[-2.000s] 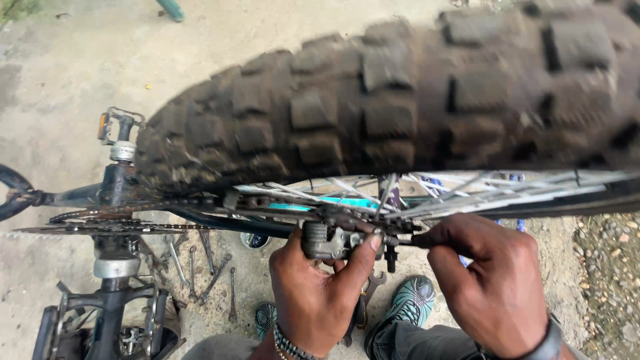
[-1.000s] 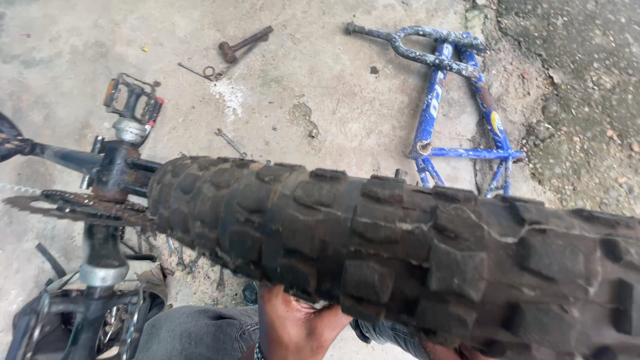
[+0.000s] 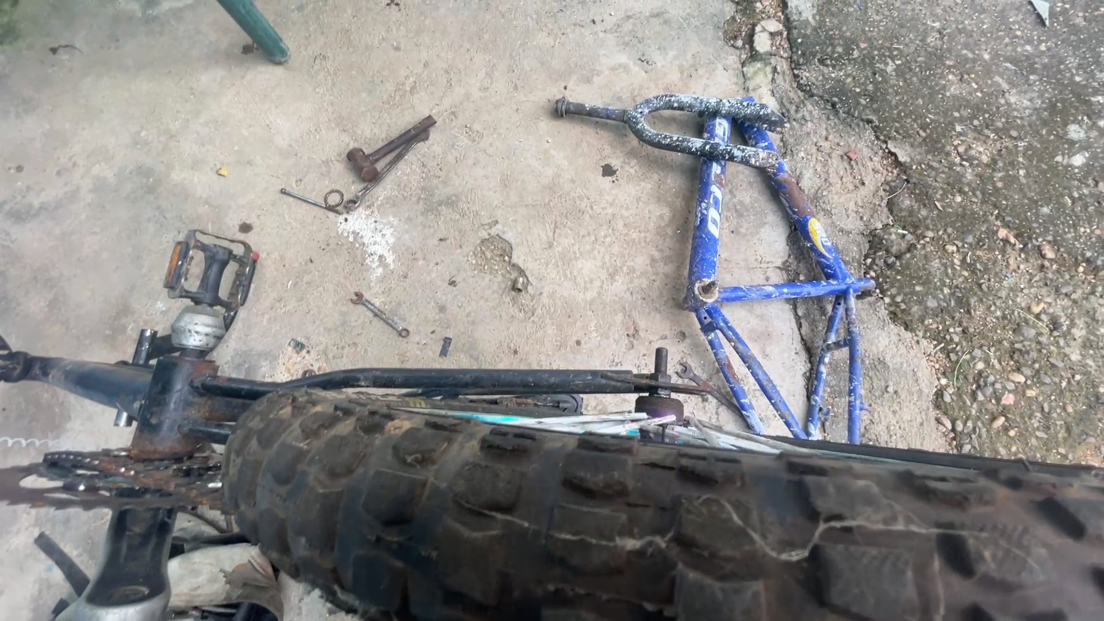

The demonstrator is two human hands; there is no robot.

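Note:
Neither of my hands shows now; the view below the knobby bicycle tire (image 3: pixel 604 526) is cut off. The tire spans the lower part of the view, with cracks along its tread. Behind it, white spokes (image 3: pixel 595 421) meet the hub, whose threaded axle end (image 3: pixel 661 362) sits at the black frame stay (image 3: pixel 483 379). An open-end wrench (image 3: pixel 703 382) lies or rests close to that axle; whether it touches is unclear. At the left are the bottom bracket shell (image 3: pixel 172 405), a rusty chainring (image 3: pixel 112 479), a crank arm (image 3: pixel 134 552) and a pedal (image 3: pixel 211 272).
On the concrete lie a blue bicycle frame (image 3: pixel 707 216), a speckled fork (image 3: pixel 681 103), a rusty hammer (image 3: pixel 388 148), a ring spanner (image 3: pixel 334 199) and a small wrench (image 3: pixel 379 314). A green pole (image 3: pixel 256 30) enters at the top. Broken, rough ground (image 3: pixel 992 259) borders the right side.
Two seconds ago both my hands worked at the derailleur beside the wheel; one second ago they were partly behind the tire, and now they are out of sight. The view has shifted to the tire's other side.

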